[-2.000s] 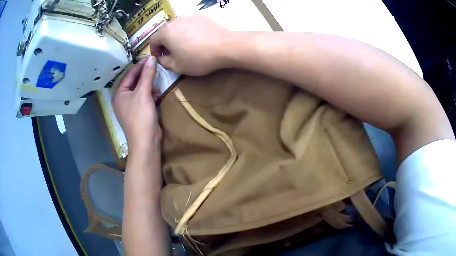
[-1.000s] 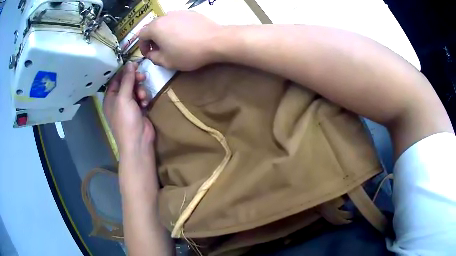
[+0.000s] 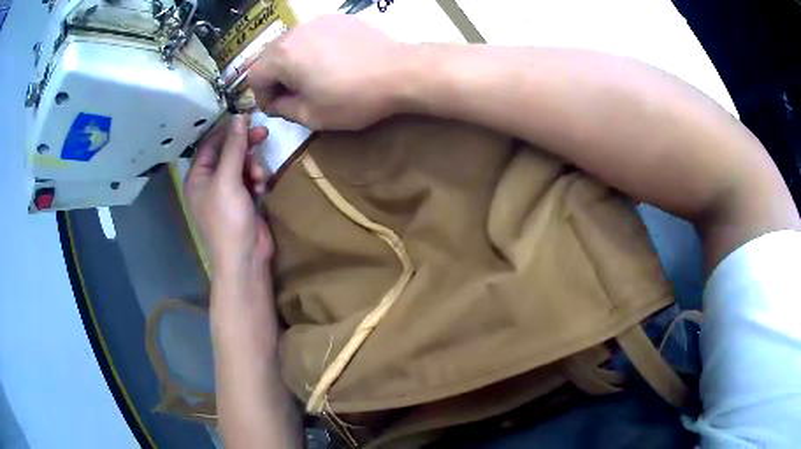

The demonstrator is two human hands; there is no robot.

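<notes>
The brown fabric bag fills the lower middle, with pale tan piping bending across it and frayed threads at its lower end. A white piece shows at the bag's upper left edge between my hands. My left hand holds that edge, thumb up, just below the needle area. My right hand is curled beside the presser foot, fingers bent down; what its fingertips hold, if anything, is hidden. The sewing machine head is directly left of my hands.
A yellow-brown frame with handwriting lies behind the needle. Dark snips lie on the white board at the top edge. A strap loop hangs at lower left, and straps hang at lower right.
My left hand has shifted from the edge near the needle slightly down and left, uncovering more of the white piece. My right hand has stayed near the needle.
</notes>
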